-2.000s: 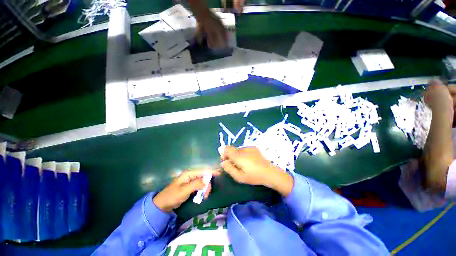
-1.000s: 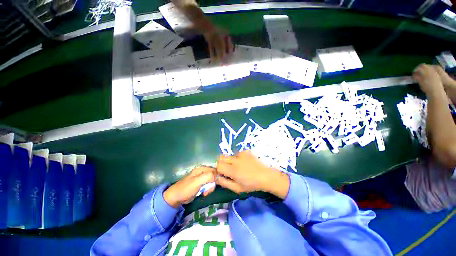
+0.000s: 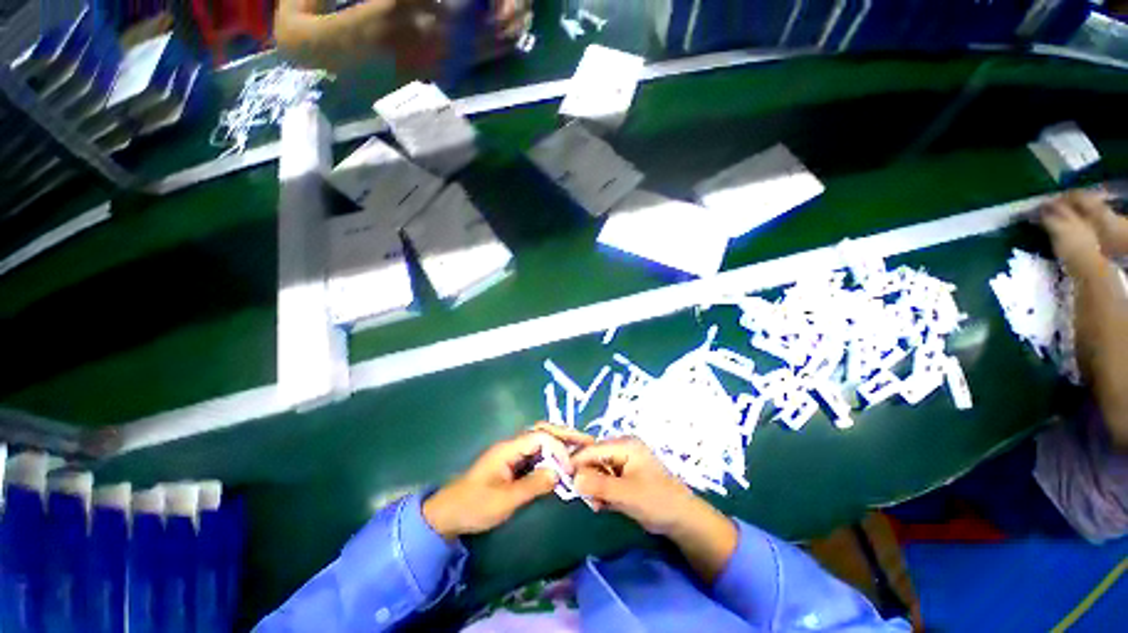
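My left hand (image 3: 499, 482) and my right hand (image 3: 637, 485) meet low in the middle of the view, in front of my body. A small white piece (image 3: 563, 474) is between them, with the fingers of both hands on it; its shape is largely hidden. Heaps of small white strips (image 3: 693, 414) lie on the dark-green work surface just beyond and to the right of my hands, with a larger heap (image 3: 854, 328) farther right.
White cartons (image 3: 668, 231) lie scattered on the green belt beyond the pale edge rail (image 3: 495, 336). A white divider bar (image 3: 303, 260) crosses the belt at left. Blue cartons (image 3: 118, 556) stand at lower left. Another person's arm (image 3: 1095, 309) is at right, and others' arms (image 3: 359, 35) are across the line.
The view has shifted, so the belt sits lower. The cartons behind the rail are more spread out. The other person's hand has left them. My hands have come together on the white piece.
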